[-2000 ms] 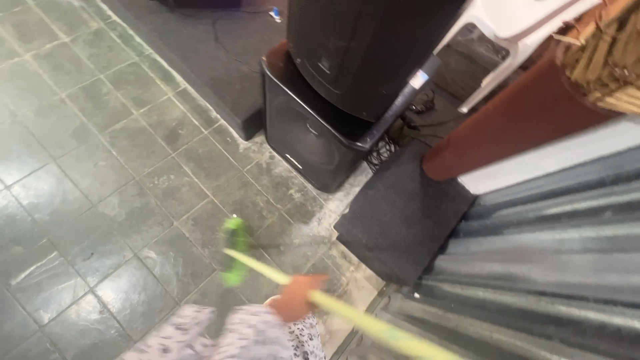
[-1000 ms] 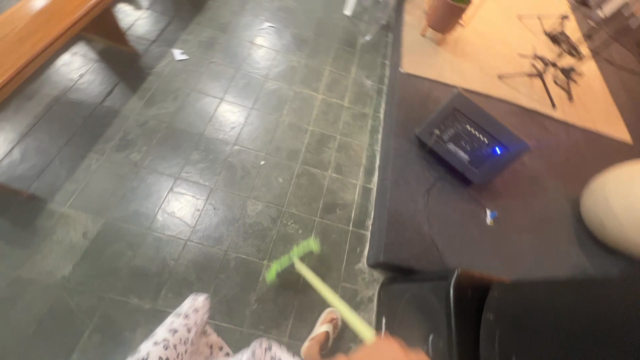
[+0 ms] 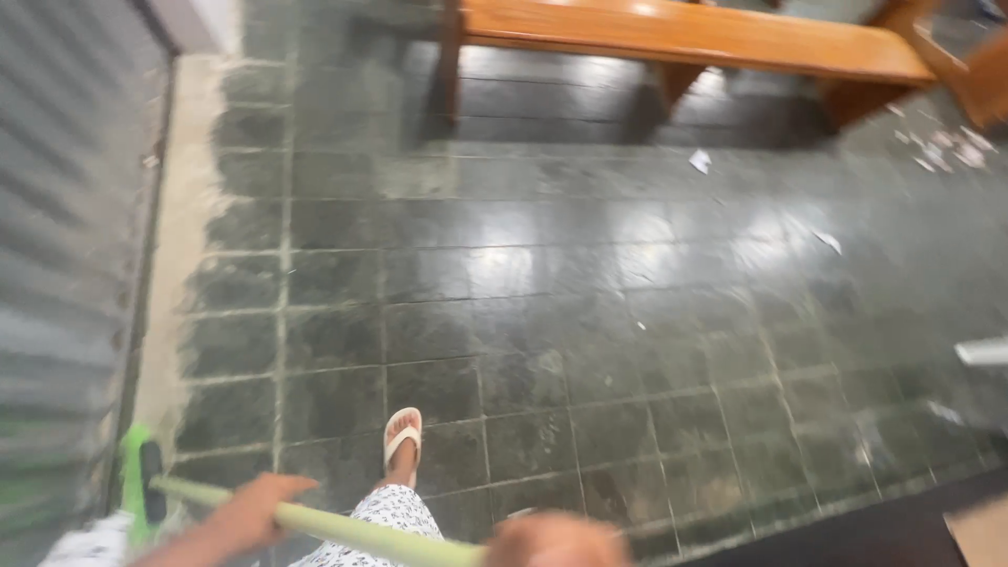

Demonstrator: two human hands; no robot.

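A broom with a pale green handle (image 3: 370, 539) and a bright green head (image 3: 140, 484) crosses the bottom of the view. My left hand (image 3: 256, 512) is around the handle near the head, its index finger pointing out along the right. Closed on the upper part of the handle is my right hand (image 3: 555, 542), blurred at the bottom edge. The broom head is at the lower left, beside the corrugated metal door; whether its bristles touch the floor cannot be told.
A wooden bench (image 3: 693, 35) spans the top. Paper scraps (image 3: 700, 161) lie on the dark tiled floor (image 3: 520, 339), with a scattered pile (image 3: 957, 150) at upper right. A corrugated metal door (image 3: 71, 260) borders the left. A dark platform edge (image 3: 850, 520) runs along the lower right.
The view has swung from the speakers and platform to the bench and metal door. The broom head has moved to the lower left, beside the door. Both hands now show on the handle.
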